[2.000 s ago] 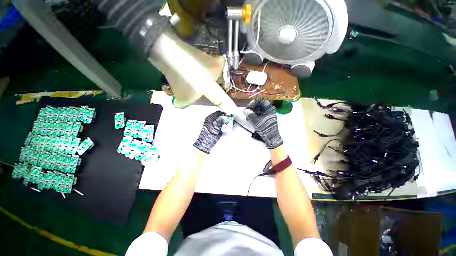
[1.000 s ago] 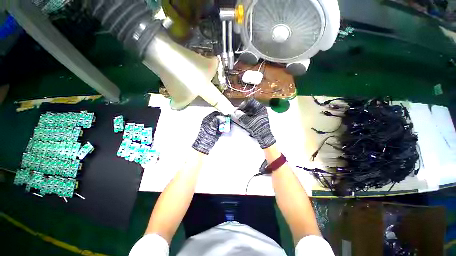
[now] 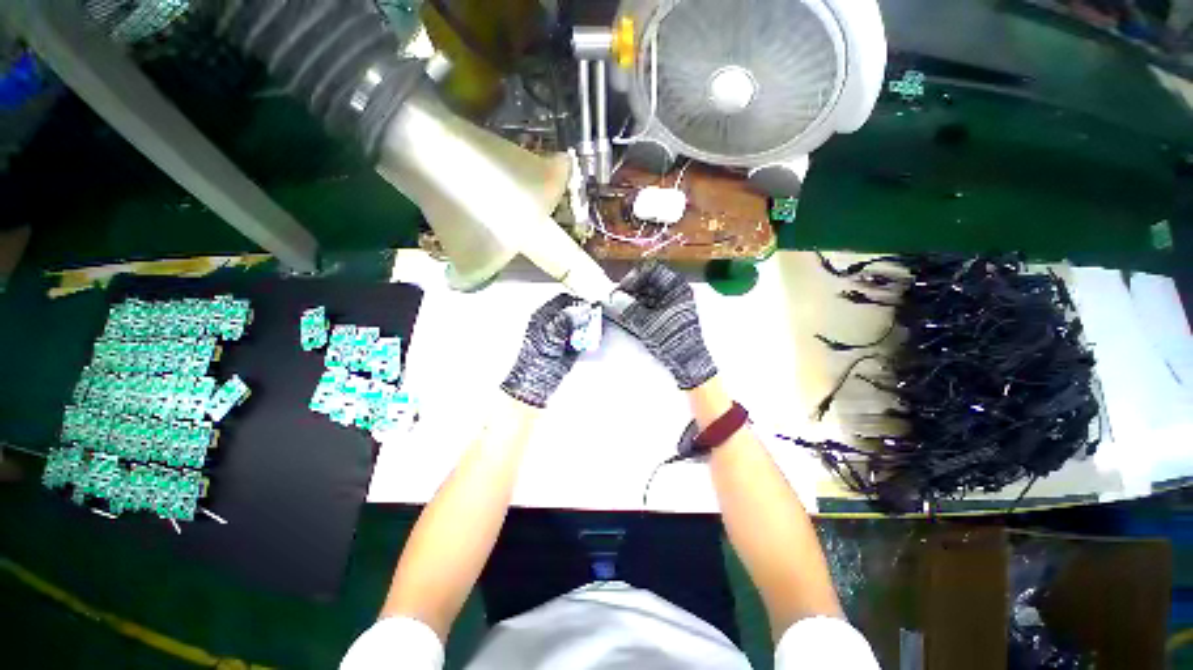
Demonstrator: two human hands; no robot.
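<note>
My left hand (image 3: 551, 348), in a grey-black knit glove, holds a small green-and-white circuit board (image 3: 587, 330) at its fingertips over the white sheet. My right hand (image 3: 666, 323), gloved too, is just right of the board with its fingers pinched by the board's upper edge. What the right fingers grip is too small to tell; a thin dark line, possibly a cable lead, shows near them. The pale narrow tip of the cream fume extractor nozzle (image 3: 487, 196) reaches down to the fingertips and partly covers them.
Rows of circuit boards (image 3: 141, 393) and a smaller group (image 3: 360, 376) lie on the black mat (image 3: 281, 478) at left. A tangled black cable pile (image 3: 997, 380) lies at right. Behind my hands stand a wooden block (image 3: 720, 216), upright metal rods (image 3: 593, 111) and a fan (image 3: 746, 85).
My right hand has shifted slightly left and its fingers are closer to the board. The board is still in my left hand. A small green piece now shows beside the wooden block's right end.
</note>
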